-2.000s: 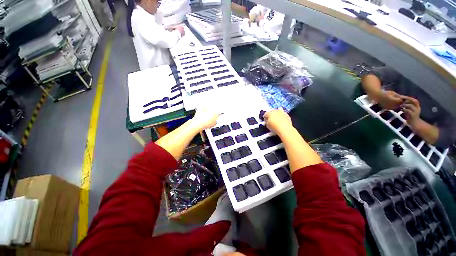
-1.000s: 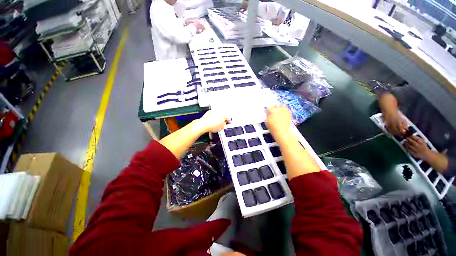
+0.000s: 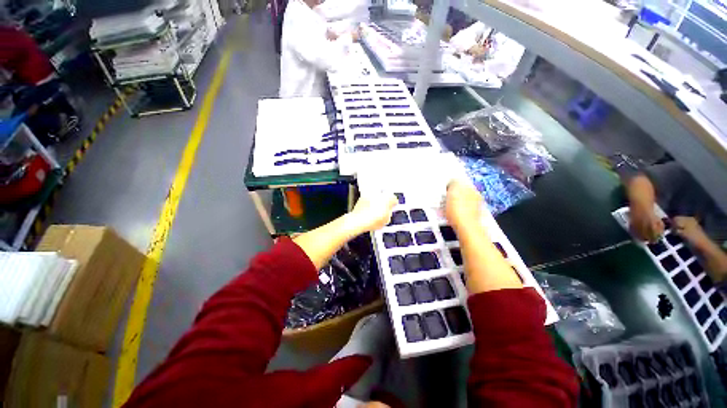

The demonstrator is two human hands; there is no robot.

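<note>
A white foam tray point(image 3: 434, 348) lies in front of me with rows of small black parts point(image 3: 424, 292) in its pockets. My left hand point(image 3: 373, 212) is bare, at the tray's far left edge, its fingertips beside a black part point(image 3: 400, 198). My right hand point(image 3: 464, 205) is bare and rests over the tray's far right part, fingers pointing down; its fingertips are blurred and my forearm covers some pockets. I cannot tell whether either hand grips anything. A plain white area point(image 3: 410, 171) lies just beyond my hands.
Beyond is another filled white tray point(image 3: 381, 116). A side table holds a white sheet with black straps point(image 3: 292, 135). Plastic bags point(image 3: 502, 151) lie on the green bench; a clear blister tray point(image 3: 594, 362) is at right. An open carton point(image 3: 339, 323) stands below. Coworkers are opposite and ahead.
The camera view has shifted, so the scene sits further right. My right hand has left the black part at its fingertips two seconds ago; my left fingers now are beside one.
</note>
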